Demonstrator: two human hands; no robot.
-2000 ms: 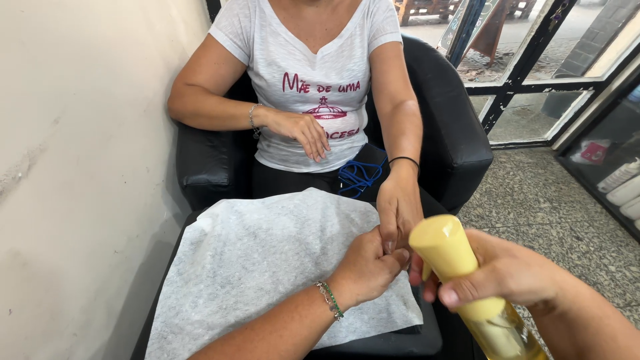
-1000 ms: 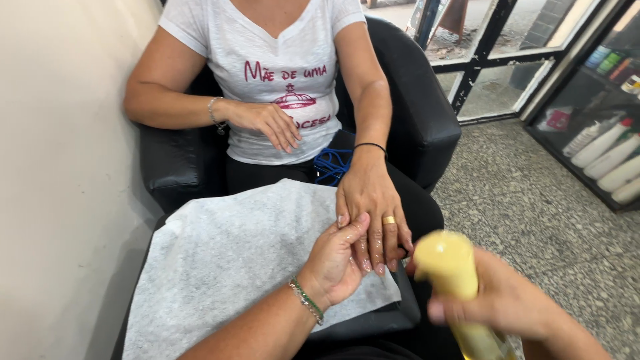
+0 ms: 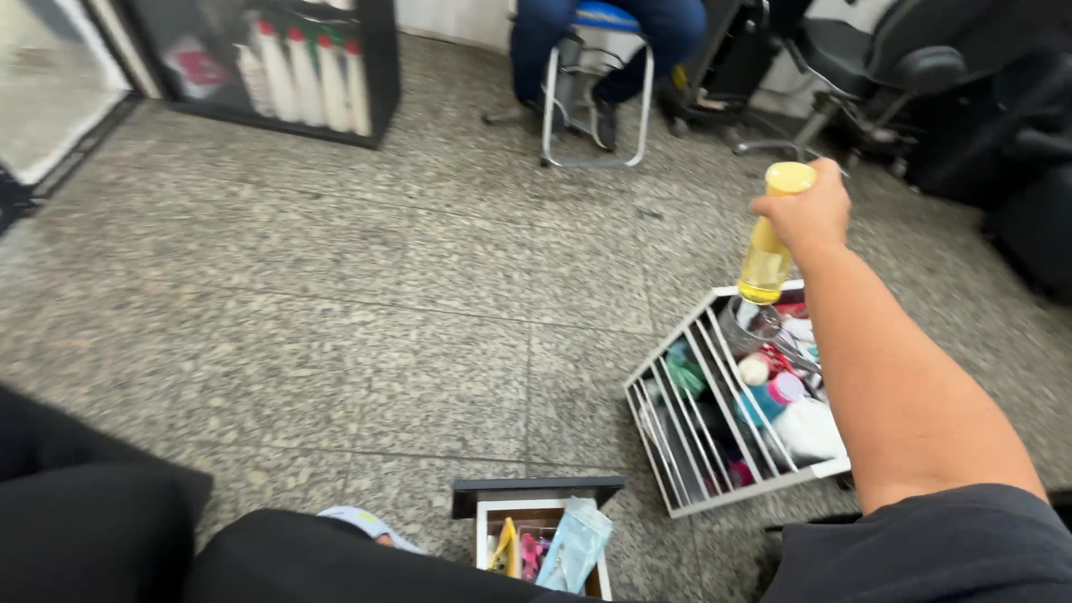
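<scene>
My right hand (image 3: 808, 209) is closed around a clear spray bottle (image 3: 764, 260) with a pale yellow top and yellow liquid in its lower part. I hold it upright at arm's length over the far corner of a white trolley (image 3: 737, 502), in front of or above a grey mesh cup (image 3: 748, 328). The trolley's top tier holds a teal jar with a pink lid (image 3: 769, 396), a white bundle (image 3: 808, 431) and other small items. My left hand is outside the view.
Below is an open drawer (image 3: 481, 540) with a light blue packet (image 3: 576, 544). A person in jeans (image 3: 536, 50) sits on a metal-framed stool (image 3: 548, 117). A dark cabinet with white bottles (image 3: 301, 79) stands at the upper left, wheeled salon chairs (image 3: 846, 63) at the upper right.
The view has swung far right, away from the seated person and the white cloth. My right hand has carried the spray bottle over the trolley. My left hand, which held the person's hand, has left the view.
</scene>
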